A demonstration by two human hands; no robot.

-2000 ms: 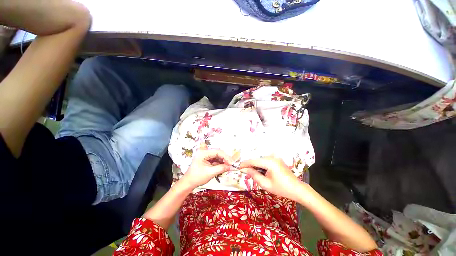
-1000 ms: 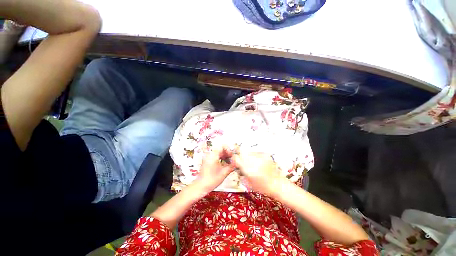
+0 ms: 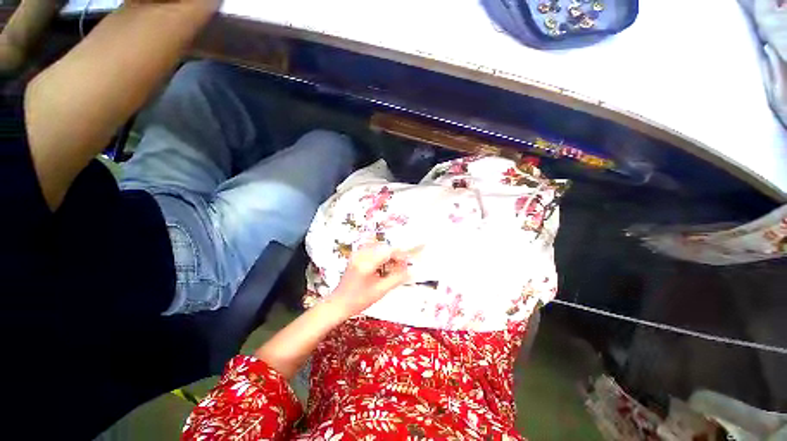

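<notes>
The off-white floral garment (image 3: pixel 483 250) lies bunched on my lap over my red printed clothing. My left hand (image 3: pixel 373 274) is on its left part, fingers curled and pinched on the cloth; the fingertips are blurred. A small dark mark or thing (image 3: pixel 426 283) shows on the cloth just right of the fingers; I cannot tell what it is. My right hand is out of the picture. A fine pale line, like a thread (image 3: pixel 664 325), runs from the garment's right side to the right edge. No needle can be made out.
A dark-blue tray (image 3: pixel 565 41) with small gold and silver pieces stands on the white table (image 3: pixel 388 30). A person in black top and jeans (image 3: pixel 267 194) sits close at my left. Floral cloth (image 3: pixel 733 241) hangs at the right; more cloth (image 3: pixel 639 413) lies at lower right.
My right hand has left the cloth beside my left hand and gone out of view. The pale line now shows at the right. The view has shifted, bringing more of the tray into sight.
</notes>
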